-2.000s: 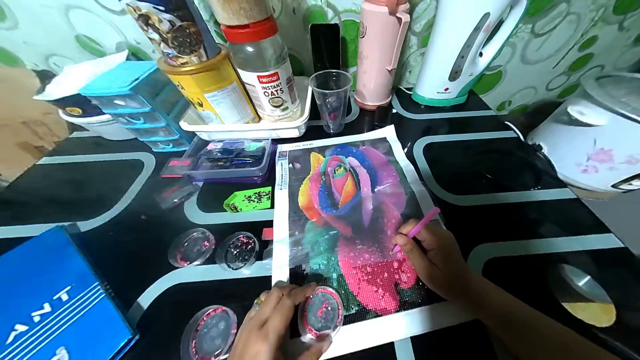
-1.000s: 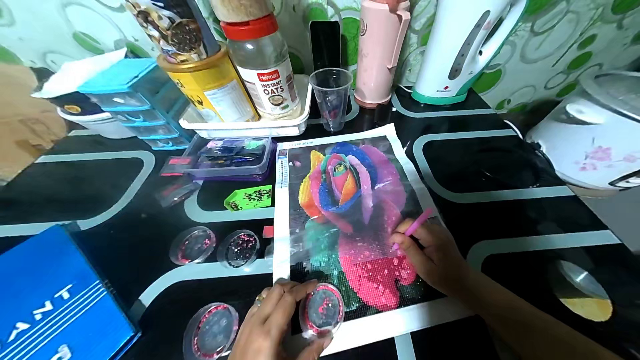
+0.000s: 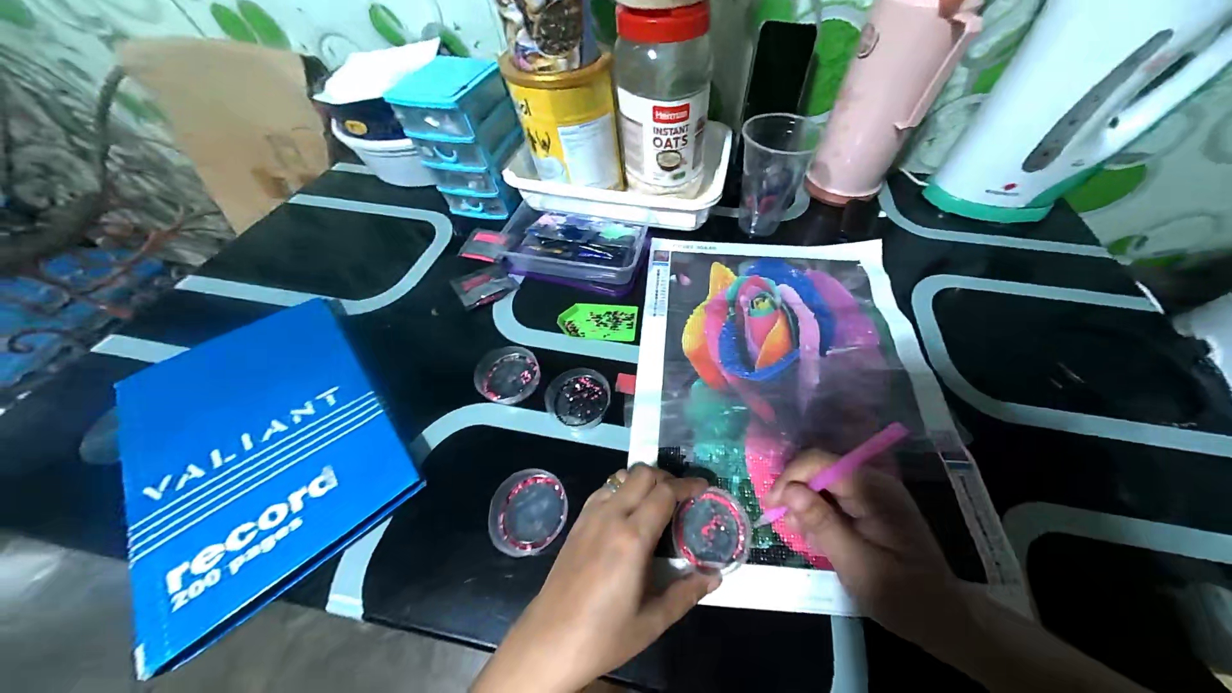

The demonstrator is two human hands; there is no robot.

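A diamond-painting canvas (image 3: 760, 327) with a multicoloured rose lies on the black table. My left hand (image 3: 626, 549) grips a small round clear plastic dish (image 3: 712, 531) of pink drills over the canvas's lower left part. In my right hand (image 3: 847, 520) is a pink applicator pen (image 3: 857, 462), its tip close to the dish's right rim. Left of the canvas sit more round dishes: one with pink drills (image 3: 528, 512), one with dark and pink drills (image 3: 577, 398), and another (image 3: 507, 375). A green tray (image 3: 599, 322) holding dark drills rests above them.
A blue record book (image 3: 260, 462) lies at the left. Toward the back stand a clear plastic box (image 3: 577, 252), a small blue drawer unit (image 3: 452, 135), a white tray (image 3: 616, 204) with a yellow can and oats jar, a plastic cup (image 3: 770, 173), a pink flask (image 3: 881, 106) and a white kettle (image 3: 1030, 115).
My right hand with the pen has moved from the canvas's pink area down and left to beside the dish. My left hand still holds the dish. The view has swung left.
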